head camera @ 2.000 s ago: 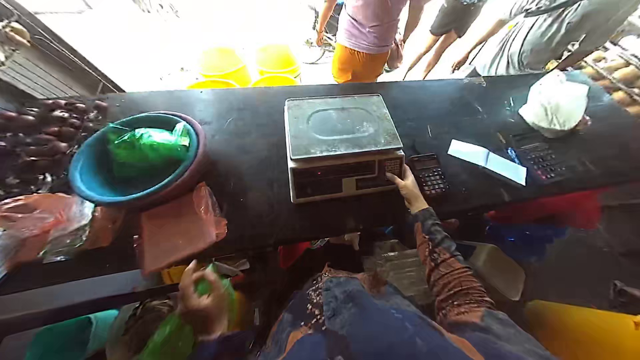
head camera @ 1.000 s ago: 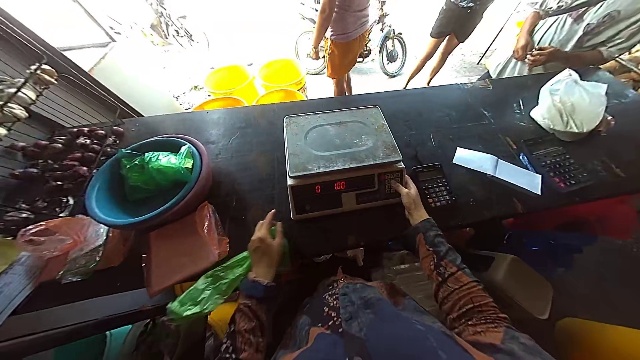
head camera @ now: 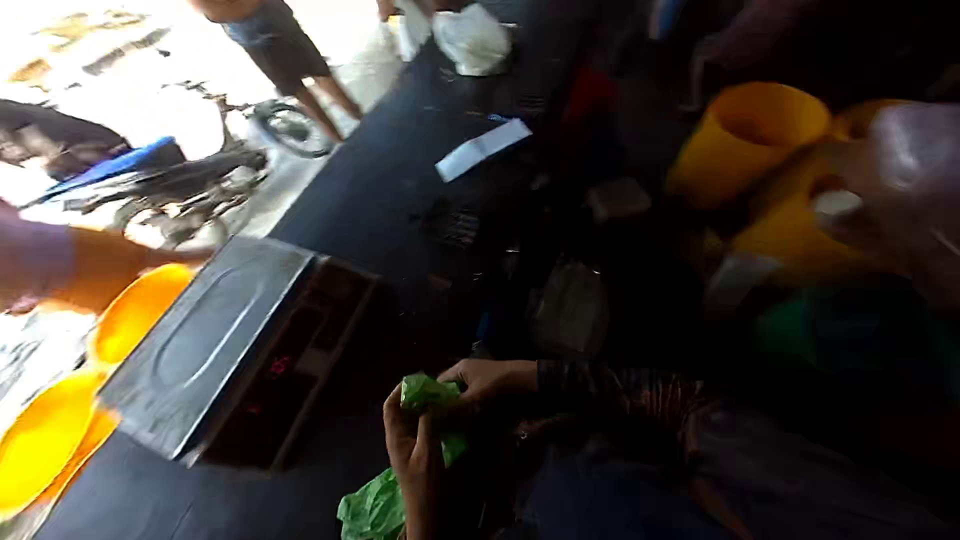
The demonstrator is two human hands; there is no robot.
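Observation:
A green plastic bag is bunched between my two hands, near the body side of the dark counter. My left hand grips it with raised fingers, and part of the bag hangs below. My right hand pinches the bunched top of the same bag from the other side. Left of my hands, a weighing scale with a bare metal platform stands on the counter; its red display is blurred. A calculator lies dimly beyond it.
A folded white paper lies on the dark counter. A white plastic bag is at the far end. Yellow tubs stand outside, yellow buckets at right. People and a motorbike are beyond the counter.
My right hand has left the scale's keypad and now holds the green bag together with my left hand. The view has turned strongly and tilted to the right.

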